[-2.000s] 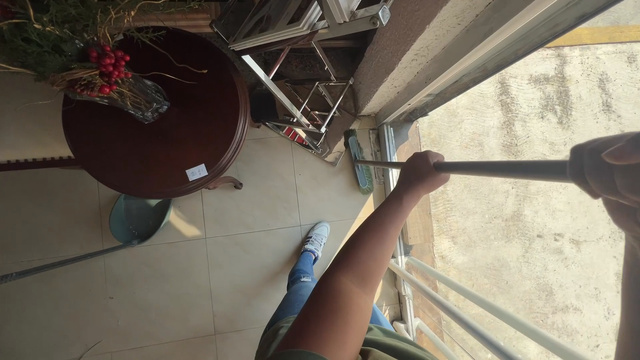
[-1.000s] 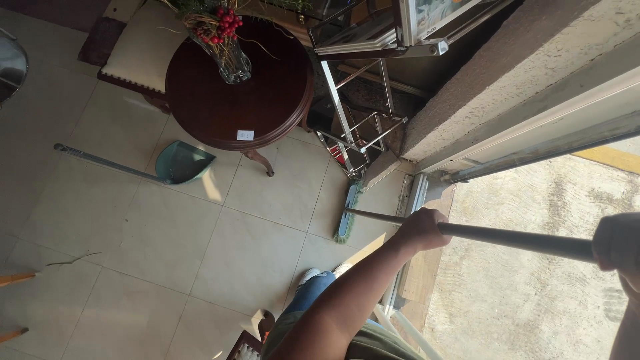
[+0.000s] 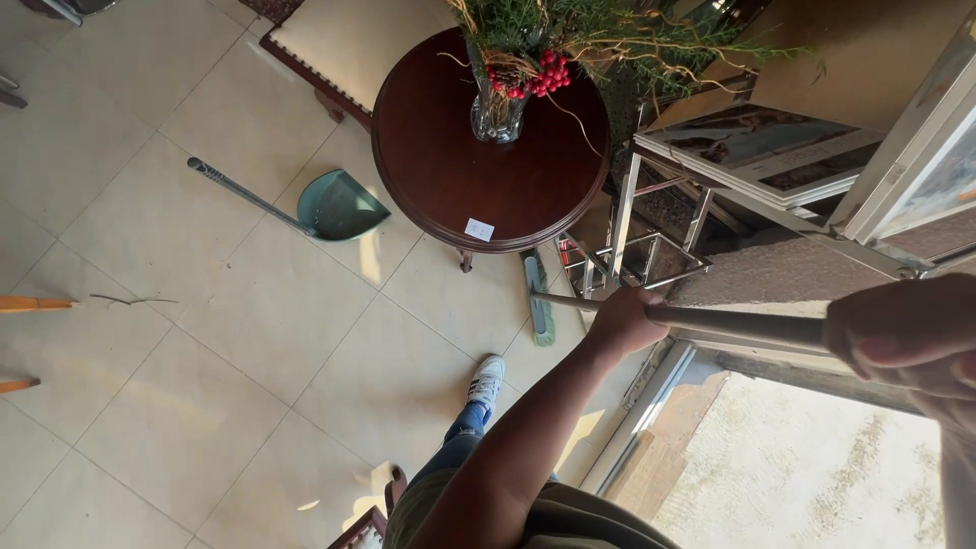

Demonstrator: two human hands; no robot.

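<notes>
My left hand (image 3: 629, 316) is closed around the lower part of the broom handle (image 3: 740, 324). Farther up, at the right edge, my right hand (image 3: 907, 335) grips the same handle. The broom head (image 3: 538, 297), with green bristles and a pale bar, rests on the tiles beside the round table's edge and the metal frame's foot. A green long-handled dustpan (image 3: 339, 206) lies on the floor left of the round dark wooden table (image 3: 450, 175). On the tabletop are a glass vase (image 3: 497, 118) with greenery and red berries, and a small white card (image 3: 479, 229).
A folding metal frame (image 3: 624, 221) stands right of the table, near stacked picture panels (image 3: 762, 145). The door track (image 3: 648, 412) runs along the lower right. An upholstered seat (image 3: 335, 46) adjoins the table. My shoe (image 3: 486, 381) is on the tiles; a twig (image 3: 133, 300) lies at left.
The broom head has moved from beside the door track toward the round table. Both hands keep their hold on the handle. The view has shifted and turned.
</notes>
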